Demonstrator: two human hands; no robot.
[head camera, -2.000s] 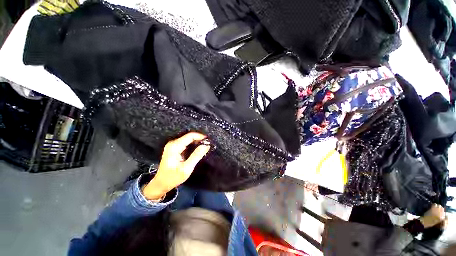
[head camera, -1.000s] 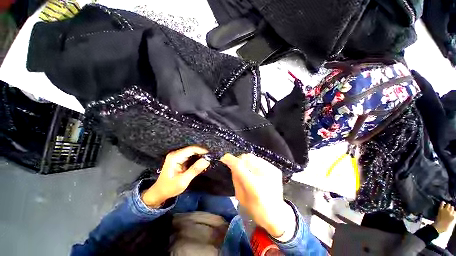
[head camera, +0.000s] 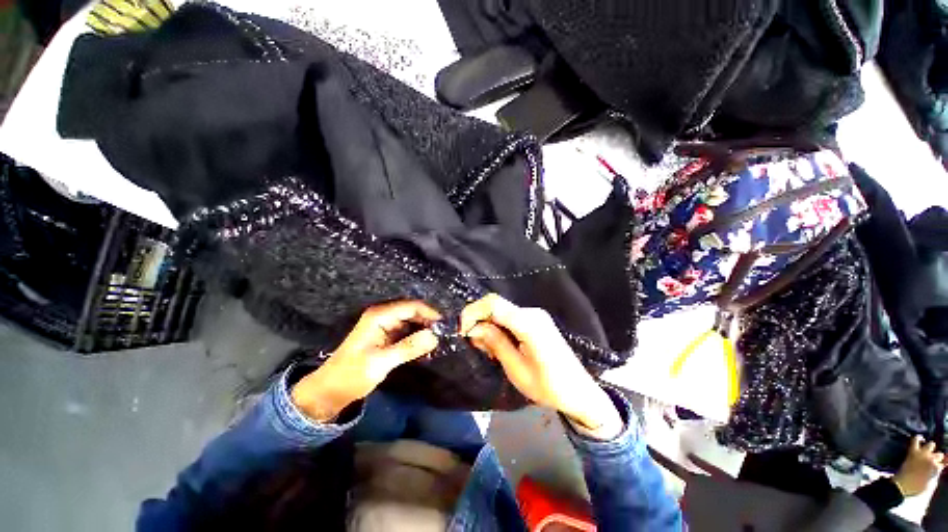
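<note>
The black jacket (head camera: 312, 265) lies over the table edge and my lap, its smooth lining and its rough cloth both showing. Braid trim (head camera: 301, 203) flecked with silver runs along its edges. My left hand (head camera: 379, 348) pinches the jacket's rough cloth between thumb and forefinger. My right hand (head camera: 520, 348) is close beside it, thumb and forefinger together at the same spot on the jacket. A tiny dark, shiny piece shows between the fingertips; I cannot tell what it is. No needle or thread can be made out.
A floral bag (head camera: 748, 223) and a yellow strap (head camera: 730, 364) are at the right. Black jackets (head camera: 644, 62) are piled at the table's top. A black slatted crate (head camera: 140, 281) stands on the floor at left. Another person's hand (head camera: 918, 466) shows at the lower right.
My right hand has come in from out of view to my left hand's fingertips and its fingers have drawn in. My left hand still pinches the jacket at the same place.
</note>
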